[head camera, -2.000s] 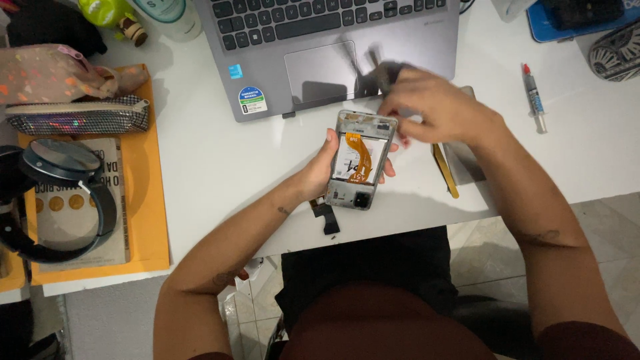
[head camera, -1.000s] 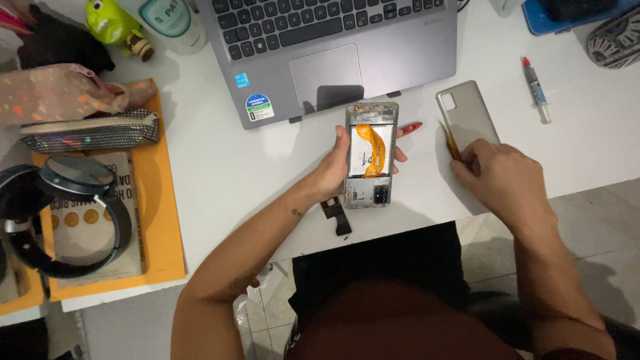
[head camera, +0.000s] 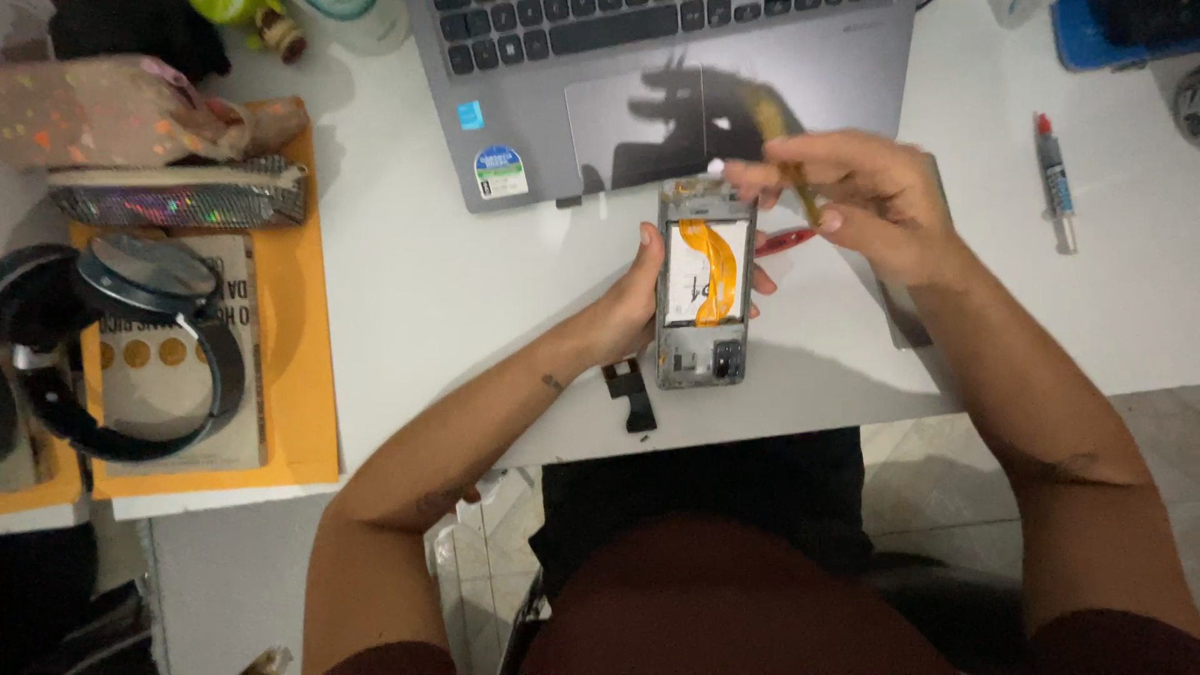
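Note:
My left hand holds an opened smartphone upright in view, thumb on its left edge and fingertips at its right. An orange flex cable curves over the phone's white battery. Above the phone's upper right, my right hand grips yellow tweezers, blurred, between thumb and fingers. Beneath that hand lies a grey phone back cover, partly hidden. A red tool shows just right of the phone. Left of the phone's lower end is a black phone part.
A laptop stands beyond the phone. On the left are headphones on a book and an orange envelope, with a shiny pencil case behind. A syringe lies at the right. The desk edge runs close to my body.
My right hand has picked up the yellow tweezers, which lay beside the back cover, and moved left and up over the phone. My left hand still holds the phone.

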